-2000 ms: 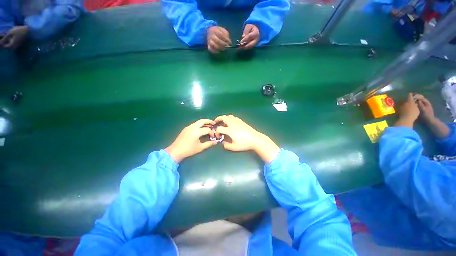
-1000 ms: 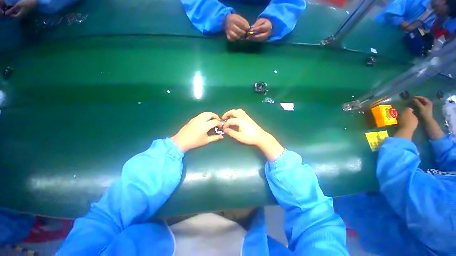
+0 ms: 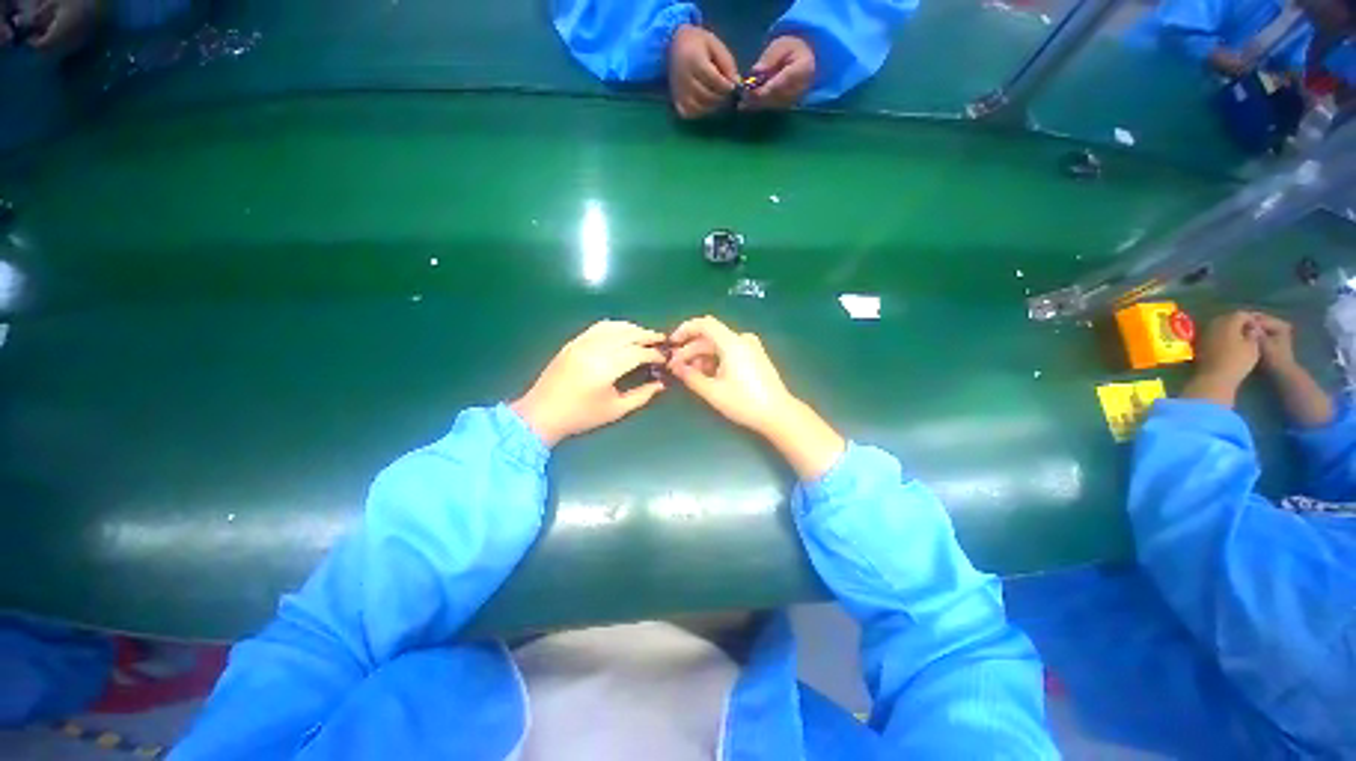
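My left hand (image 3: 598, 382) and my right hand (image 3: 726, 375) meet above the green belt (image 3: 372, 372), bare, with blue sleeves. Between their fingertips is a small dark unit (image 3: 659, 367) with silvery parts, mostly hidden by the fingers. The left fingers grip it from the left. The right thumb and fingers pinch at its right side; whether they hold a separate piece cannot be told. Another dark and silvery unit (image 3: 723, 245) lies on the belt beyond my hands.
A white slip (image 3: 860, 306) and a clear scrap (image 3: 750, 289) lie beyond my right hand. An emergency stop box (image 3: 1154, 335) and yellow label (image 3: 1132, 407) are at right. People's hands work across the belt and at right. A metal post slants at upper right.
The unit on the belt has moved left relative to the white slip. My hands stay together; the held unit has turned and shows less silver. The right neighbour's hands have come together.
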